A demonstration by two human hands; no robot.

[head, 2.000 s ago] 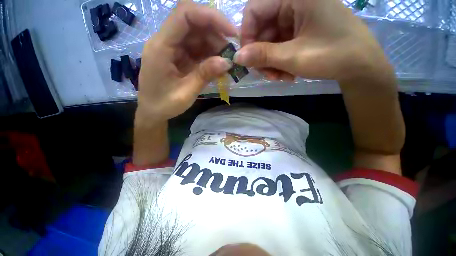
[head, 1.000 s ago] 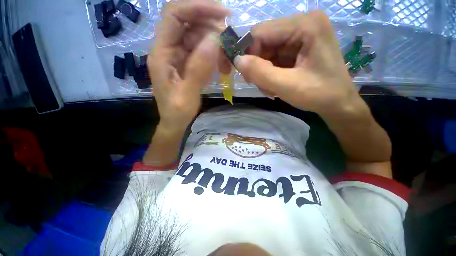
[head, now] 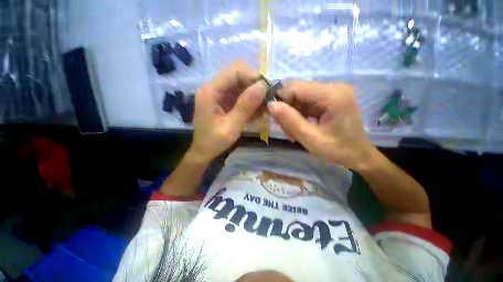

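Observation:
A small dark joined unit point(head: 271, 92) is held between the fingertips of both hands, over the tray's front edge. My left hand point(head: 229, 110) pinches it from the left with thumb and finger. My right hand point(head: 320, 117) pinches it from the right. Blur and fingers hide its details. Black plastic housings point(head: 170, 57) lie in two groups in clear tray pockets at the left; my left hand partly covers the nearer group. Green circuit boards point(head: 396, 108) lie in a cluster at the right, with another cluster behind it.
A clear blister tray point(head: 353, 132) spans the bench in front of me. A yellow tape point(head: 264, 44) runs front to back. A dark smartphone point(head: 84, 91) lies at the left, with stacked trays point(head: 27, 60) farther left. A blue bin point(head: 83, 256) is below left.
Both hands have come closer together and sit lower relative to the trays. The piece is turned differently between the fingertips. The camera view has shifted, showing more of the bench.

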